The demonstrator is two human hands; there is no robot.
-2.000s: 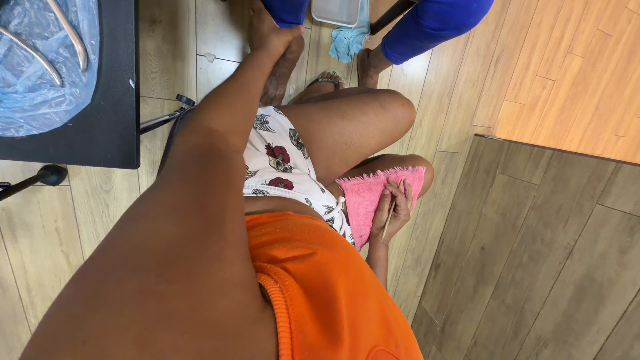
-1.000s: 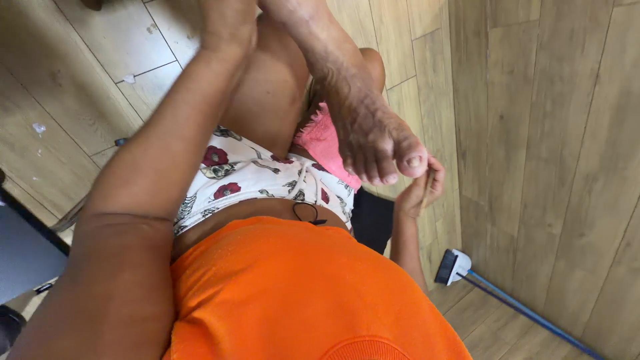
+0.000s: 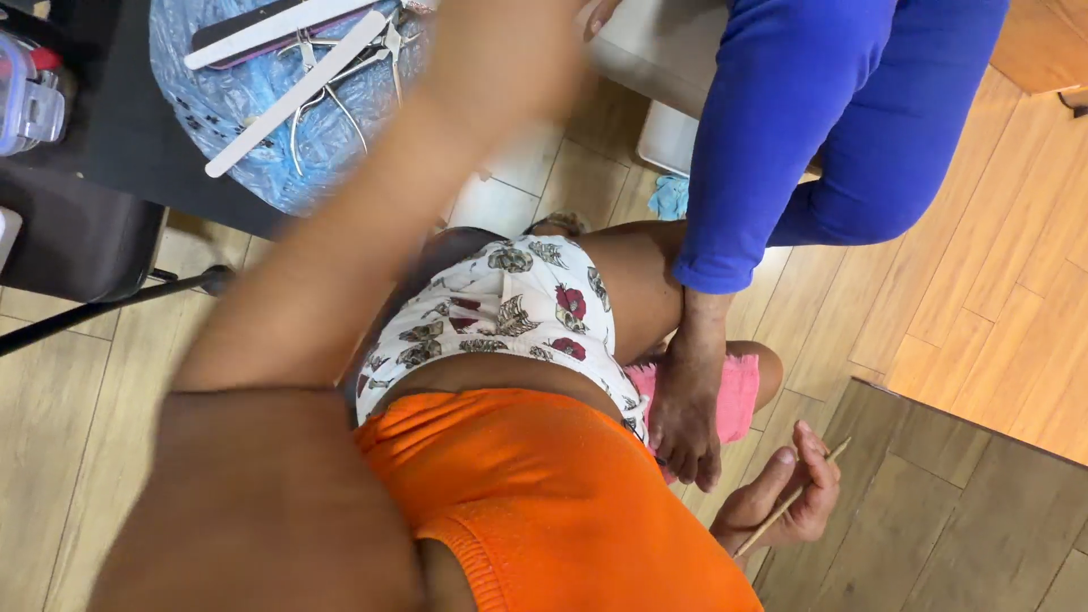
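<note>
A thin wooden cuticle stick (image 3: 792, 501) rests between the fingers of my right hand (image 3: 790, 501), at the lower right. Just left of that hand, another person's bare foot (image 3: 687, 412) lies over a pink towel (image 3: 738, 399) on my leg. My left hand (image 3: 514, 59), blurred at the top edge, is partly cut off; its fingers and any hold are not clear. Near my left forearm, white nail files (image 3: 297, 93) and metal cuticle nippers (image 3: 395, 42) lie on blue plastic (image 3: 246, 166). A fingertip shows at the top, its owner unclear.
Beneath the blue plastic is a black table (image 3: 127, 161). A clear lidded container (image 3: 38, 110) stands at the left. The person's blue-trousered legs (image 3: 790, 127) come down from the top. A blue cloth (image 3: 670, 197) lies by a white tub (image 3: 667, 140) on the floor.
The other person's foot was raised between my hands one second ago; now it lies over the towel. My left arm reaches towards the table side. The view has shifted strongly.
</note>
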